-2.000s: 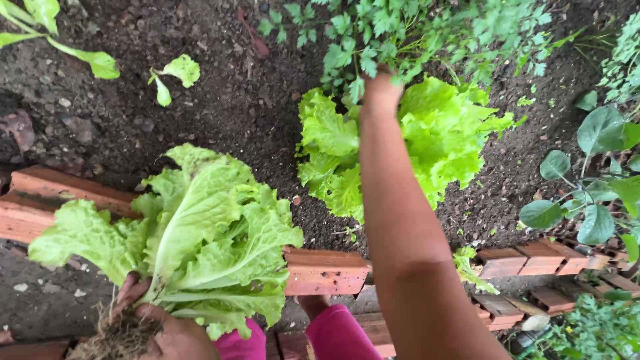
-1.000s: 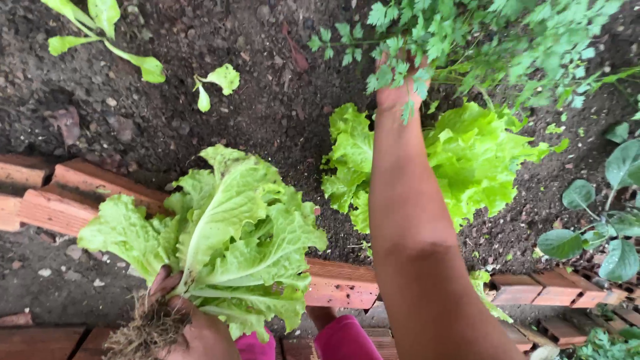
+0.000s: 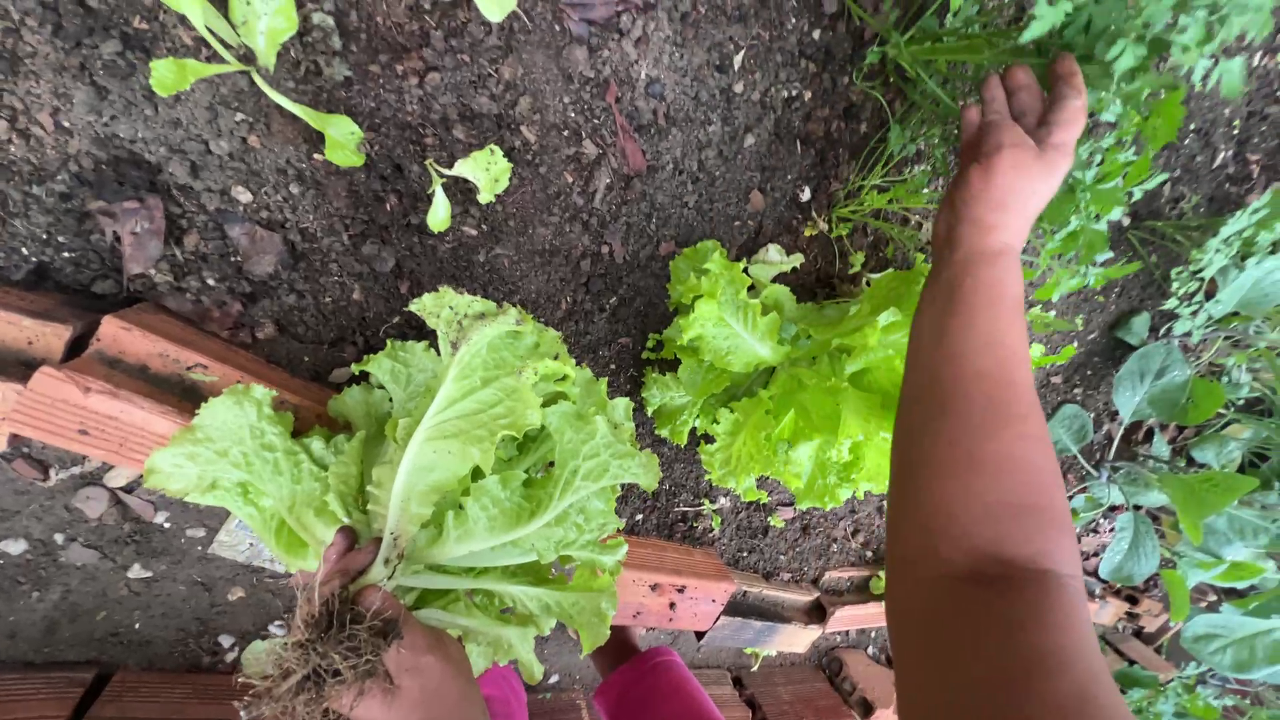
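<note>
My left hand (image 3: 400, 640) is closed around the base of an uprooted lettuce (image 3: 480, 460), just above its ball of roots (image 3: 325, 655). The lettuce's leaves spread up and right over the brick edging. My right hand (image 3: 1020, 150) reaches to the upper right, its fingers against the feathery green herb foliage (image 3: 1130, 190); whether they grip any stems cannot be told. Below and left of that hand a second lettuce (image 3: 800, 380) stands in the soil, partly behind my right forearm.
Red clay bricks (image 3: 670, 585) edge the soil bed. Small seedlings (image 3: 470, 180) grow at the upper left. Broad-leaved plants (image 3: 1150, 380) stand at the right. A strip of bare ground (image 3: 90, 570) runs between brick rows, and pink clothing (image 3: 655, 690) shows at the bottom.
My right hand has moved right and pushed the herb foliage that way, uncovering thin stems and more of the planted lettuce. My left hand still holds the uprooted lettuce.
</note>
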